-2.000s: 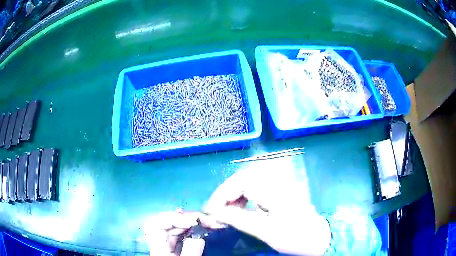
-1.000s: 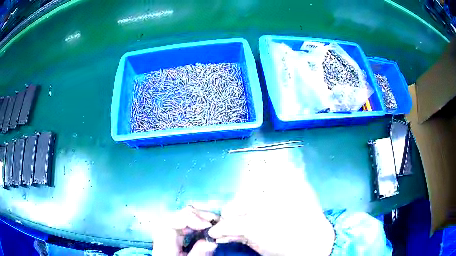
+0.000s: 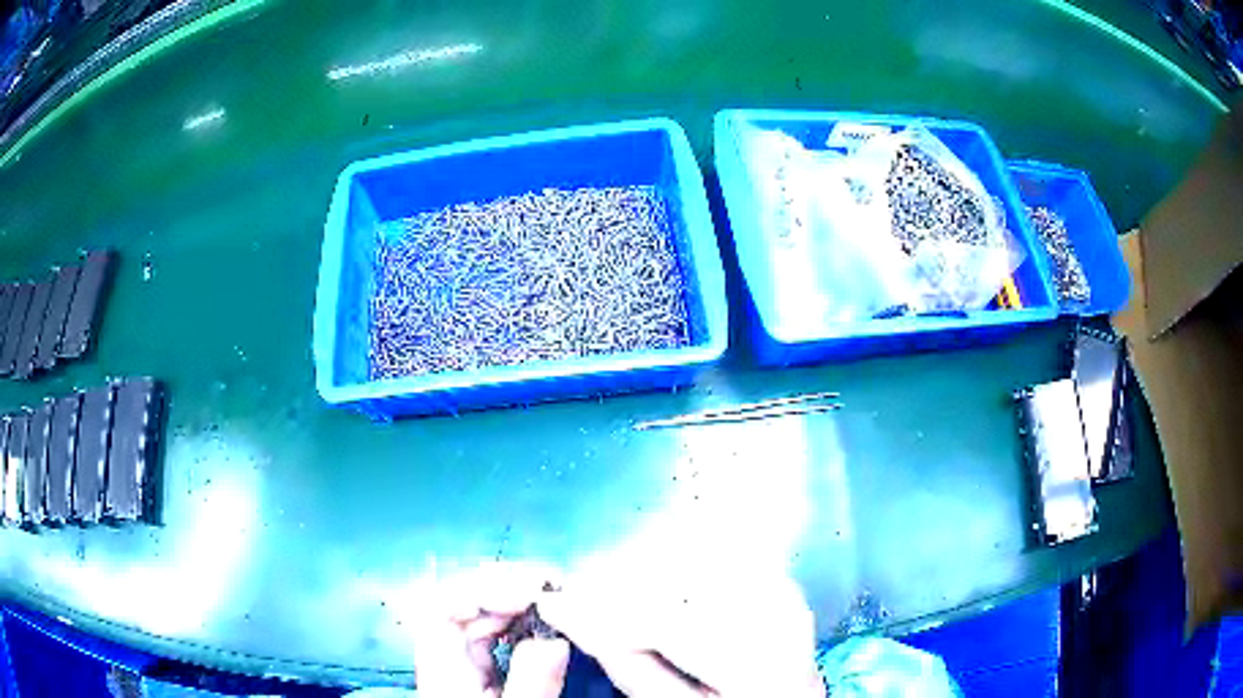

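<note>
My left hand (image 3: 477,638) is at the bottom centre, fingers curled around a small dark piece (image 3: 513,638), which looks like the end of a housing. Most of it is hidden by the fingers and the lower edge. My right hand (image 3: 668,600) comes in from the right, its fingertips meeting the left ones at that end. Glare washes out both hands, and whether the right fingertips pinch anything cannot be told. Tweezers (image 3: 743,412) lie above the hands. The large blue bin (image 3: 532,376) holds a heap of silvery pins (image 3: 532,286).
The middle blue bin (image 3: 900,327) holds an open clear bag (image 3: 818,246) and an orange-yellow strip (image 3: 1010,292). A small blue bin (image 3: 1111,266) and brown carton (image 3: 1186,409) stand right. Several dark housings (image 3: 85,450) lie in two rows left; others (image 3: 1056,457) lie right.
My right hand and sleeve have shifted left and lower. My fingertips remain together at the bottom centre. The view has shifted slightly; bins and housings keep their places on the bench.
</note>
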